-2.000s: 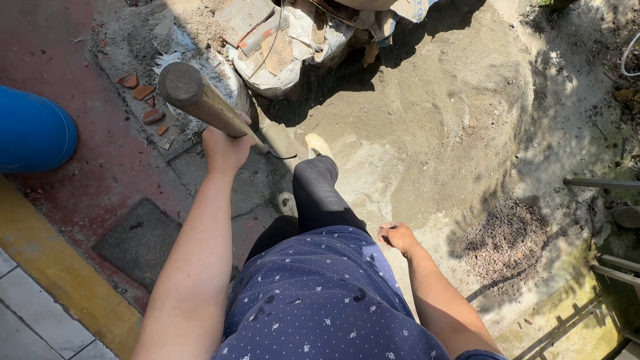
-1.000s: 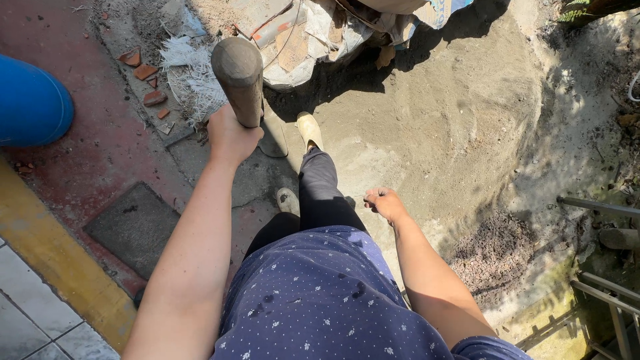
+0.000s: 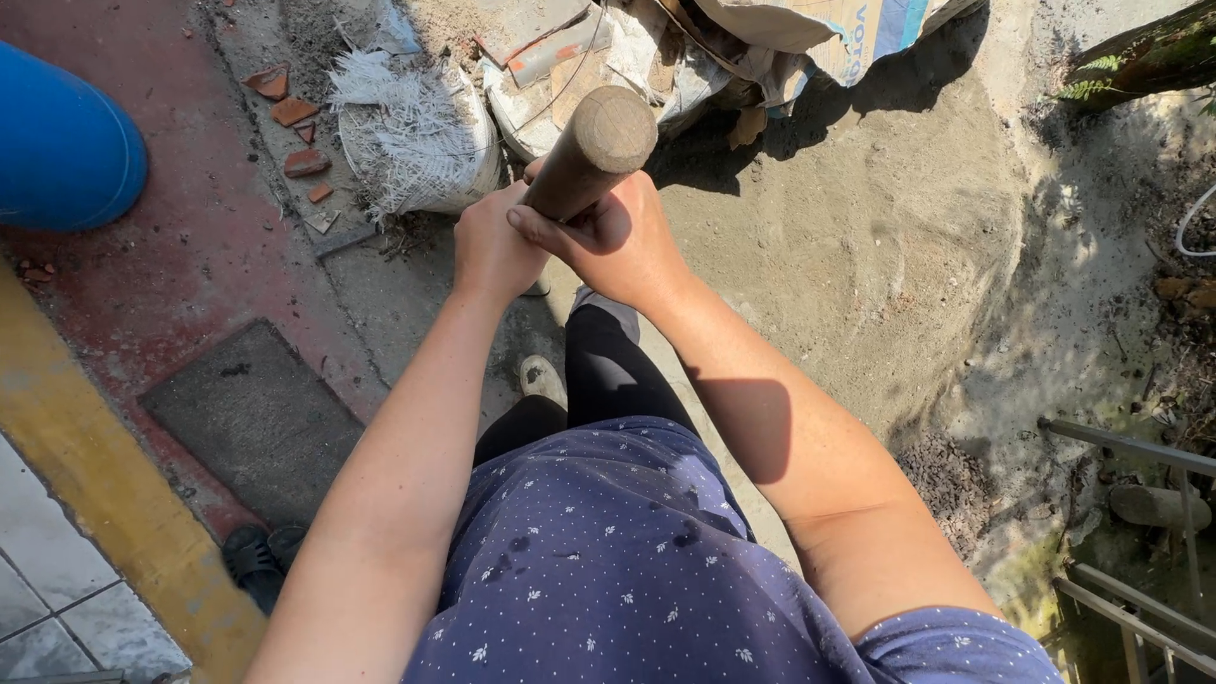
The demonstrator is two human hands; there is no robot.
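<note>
A thick round wooden handle (image 3: pixel 589 152) rises toward the camera in the upper middle of the view; what is at its lower end is hidden behind my hands. My left hand (image 3: pixel 499 242) is closed round its left side. Against its right side lies my right hand (image 3: pixel 622 237), wrapped round the same handle, with the thumb across its near face. Both hands touch or nearly touch each other. Below them show my dark trouser legs and a pale shoe (image 3: pixel 542 378).
Torn white woven sacks (image 3: pixel 418 142) and rubble stand ahead, with brick shards (image 3: pixel 294 111) beside them. A blue barrel (image 3: pixel 66 142) is at left, above a dark mat (image 3: pixel 255 418). Grey sand (image 3: pixel 855 247) spreads to the right; metal rails (image 3: pixel 1130 446) stand at far right.
My right hand has come up from beside my right thigh and taken hold of the wooden handle. My left hand stays on the handle, which has moved to the right.
</note>
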